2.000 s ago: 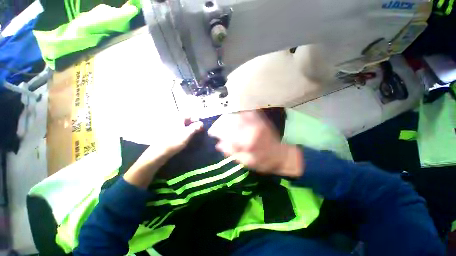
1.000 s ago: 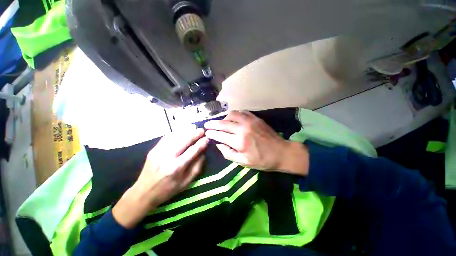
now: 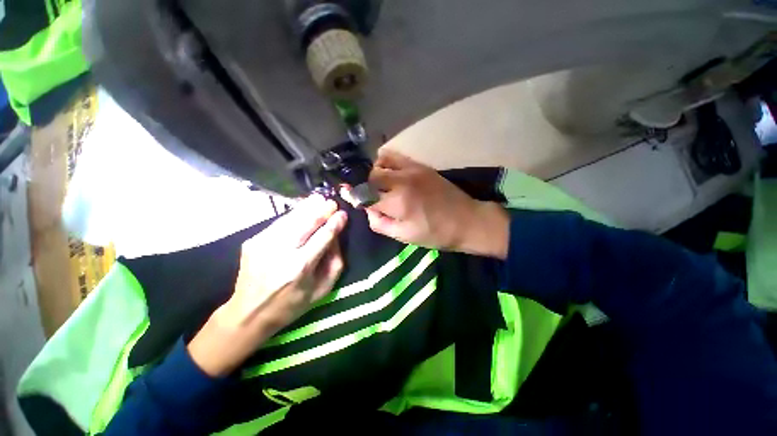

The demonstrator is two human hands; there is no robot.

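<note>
The black garment piece [image 3: 358,341] with neon-green stripes lies across the machine bed's front edge and down toward my lap. My left hand [image 3: 285,277] pinches its black edge just in front of the needle area. My right hand [image 3: 426,204] holds the same edge right beside the presser foot [image 3: 362,192], its fingertips partly hidden behind the machine parts. The sewing machine [image 3: 477,43] leans over both hands, with a ridged cream knob [image 3: 337,63] above the needle area. The needle itself cannot be made out.
The bright white bed [image 3: 153,187] is left of the needle, with a cardboard strip [image 3: 55,170] beyond it. Neon-green fabric [image 3: 43,68] is at top left. Black scissors [image 3: 714,140] lie under the arm at right. Pale green fabric [image 3: 81,349] hangs at left.
The view has moved closer to the machine head. Both hands, apart from each other earlier, have come together at the needle with the black edge, and the right fingertips now reach beside the presser foot.
</note>
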